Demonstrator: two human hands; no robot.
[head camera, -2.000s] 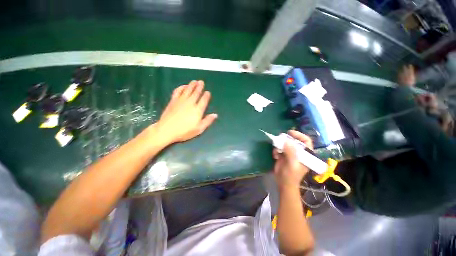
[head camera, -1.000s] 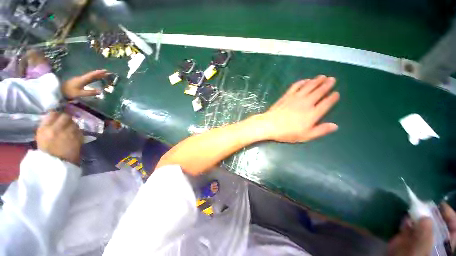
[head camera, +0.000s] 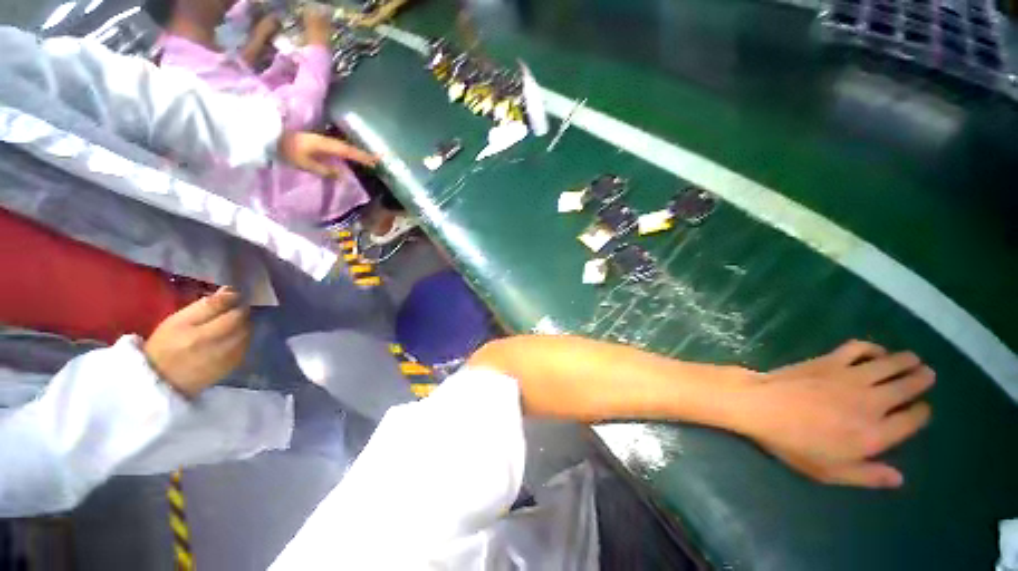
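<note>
My left hand (head camera: 851, 415) lies palm down on the green bench (head camera: 770, 502) at the right, fingers apart and holding nothing. My right hand is out of the picture. Several open dark device housings lie in a loose group on the bench beyond my left forearm. One housing (head camera: 693, 205) has a yellow and white battery block (head camera: 655, 222) beside it. Another battery block (head camera: 595, 271) lies at the near side of the group.
A person in a white coat sits at the left; one hand (head camera: 201, 340) is raised, the other (head camera: 324, 153) is at the bench edge. A person in pink (head camera: 301, 95) sits beyond. More housings (head camera: 480, 89) and a white piece (head camera: 505, 138) lie farther along. A pale strip (head camera: 815, 232) crosses the bench.
The view has swung to the left. My right hand with the syringe, the blue controller and the white scrap have left the picture. My left hand stays flat on the bench.
</note>
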